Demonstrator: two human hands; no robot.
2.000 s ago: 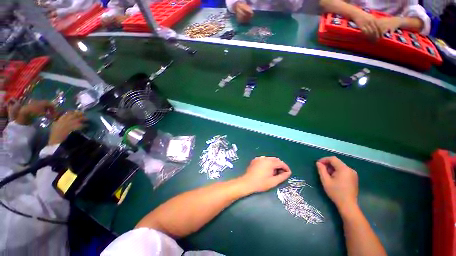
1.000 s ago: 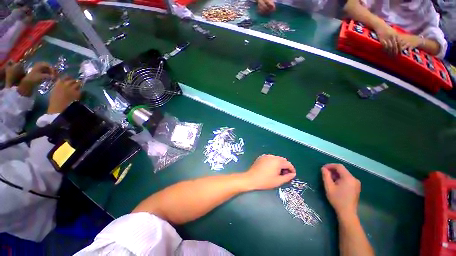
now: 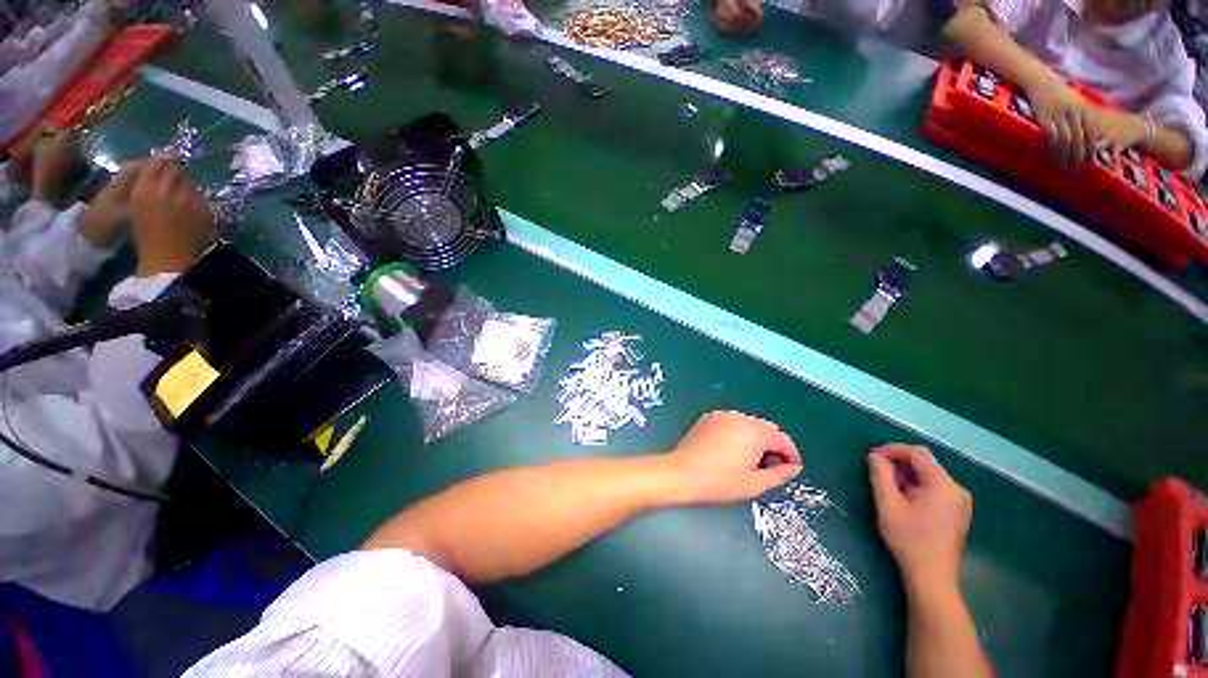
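My left hand point(image 3: 737, 458) rests on the green bench top at the upper left edge of a heap of thin silver pins point(image 3: 804, 546). Its thumb and fingers are curled together; whether a small part is between them cannot be seen. My right hand point(image 3: 919, 495) lies to the right of the pin heap, apart from it, fingers bent with thumb and forefinger close together; I cannot tell if it holds anything. A heap of brighter, broader flat silver pieces point(image 3: 608, 387) lies on the bench to the left of my left hand.
Clear parts bags point(image 3: 509, 351), a green-ended spool point(image 3: 395, 294), a black fan point(image 3: 421, 209) and a black unit point(image 3: 272, 355) stand left. Beyond the pale rail point(image 3: 742, 331), watches point(image 3: 881, 294) lie on the green belt. Red trays point(image 3: 1171, 583) are right and across. Other workers' hands show left and opposite.
The camera view has shifted, so the bench and belt things appear further right. Both hands keep nearly the same place beside the pin heap, with fingers bent as before.
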